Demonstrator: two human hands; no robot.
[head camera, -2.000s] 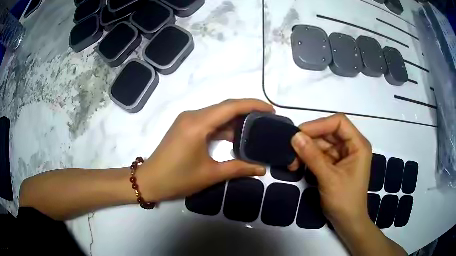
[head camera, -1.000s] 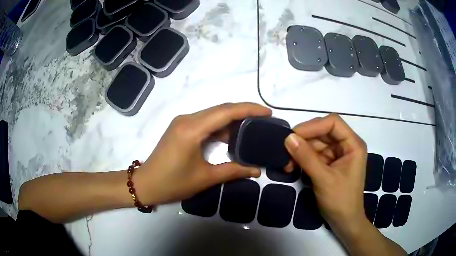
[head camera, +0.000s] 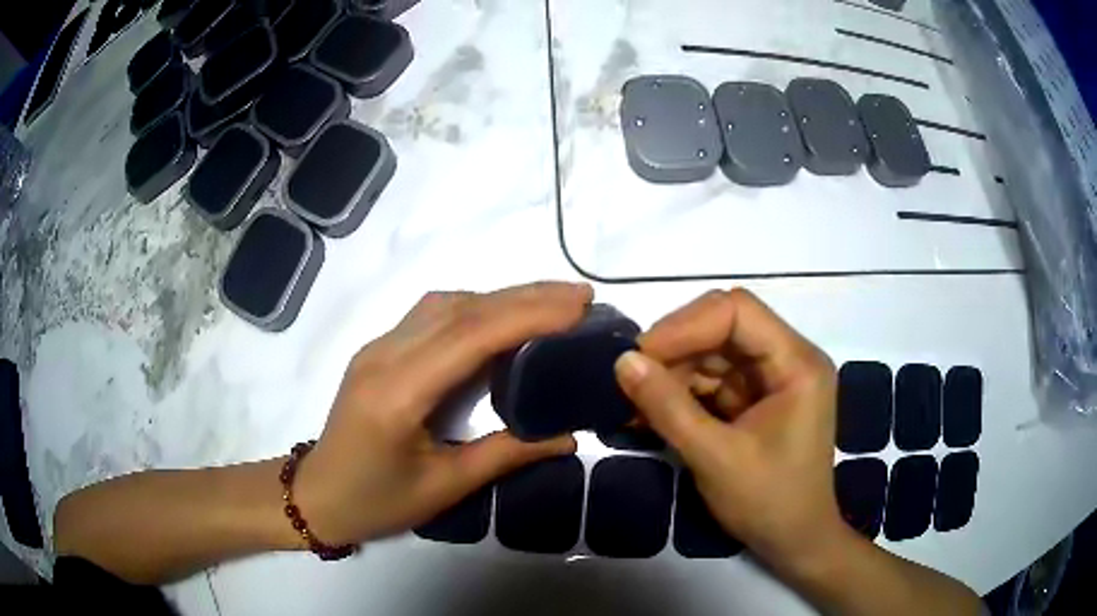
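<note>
My left hand (head camera: 445, 409) grips a grey housing (head camera: 608, 320) by its sides, thumb below and fingers above. A black pad (head camera: 565, 388) lies over the housing's face and covers most of it. My right hand (head camera: 734, 421) pinches the pad's right edge between thumb and fingers. Whether the pad is fully stuck down cannot be told. Below my hands, rows of black pads (head camera: 628, 505) lie on a white sheet, partly hidden by both hands.
Padded housings (head camera: 272, 267) are heaped at the upper left. Several plain grey housings (head camera: 670, 128) stand in a row at the upper right. A clear plastic bag (head camera: 1065, 241) lies along the right edge. A dark object (head camera: 17, 451) is at the left edge.
The view has shifted, so the table items sit differently in the picture. My hands, still holding the housing and pad, appear further left and slightly lower. The grip looks much the same.
</note>
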